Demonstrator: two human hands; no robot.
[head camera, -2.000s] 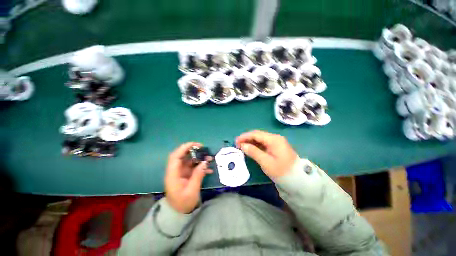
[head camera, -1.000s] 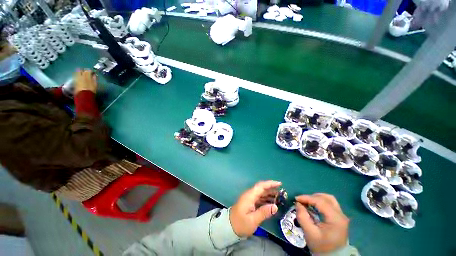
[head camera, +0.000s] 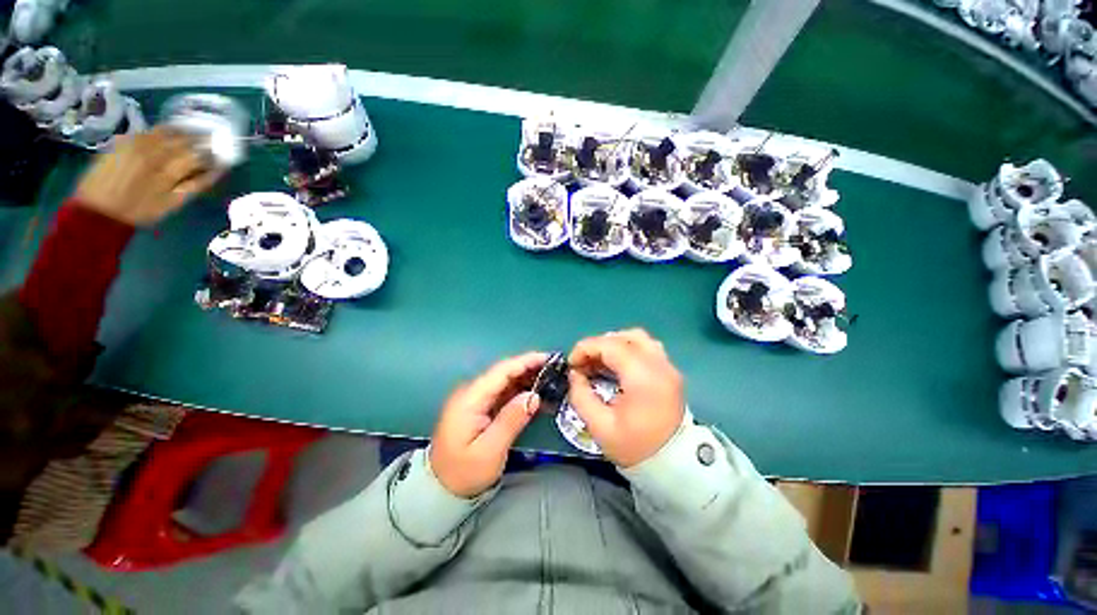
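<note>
My left hand (head camera: 484, 423) holds a small dark camera module (head camera: 552, 381) between thumb and fingers, near the bench's front edge. My right hand (head camera: 628, 394) is right beside it, with its fingertips pinched at the module's right side. Whether the right fingers grip the module, a wire or a tool is hidden. A white plastic housing (head camera: 577, 429) shows partly under my right hand, with some metallic bits inside. What holds the housing cannot be seen clearly.
Open shells with seated modules (head camera: 658, 222) stand in rows at centre. Half-assembled units (head camera: 272, 238) with boards hanging out lie at left. White housings (head camera: 1035, 324) are stacked at right. Another person's hand (head camera: 147, 175) is at a blurred white housing (head camera: 207, 127). A metal upright (head camera: 754, 63) stands behind.
The view has swung left, then back. My hands have come together at the module, and my right hand now covers much of the housing. The other person's hand has reached in at the left.
</note>
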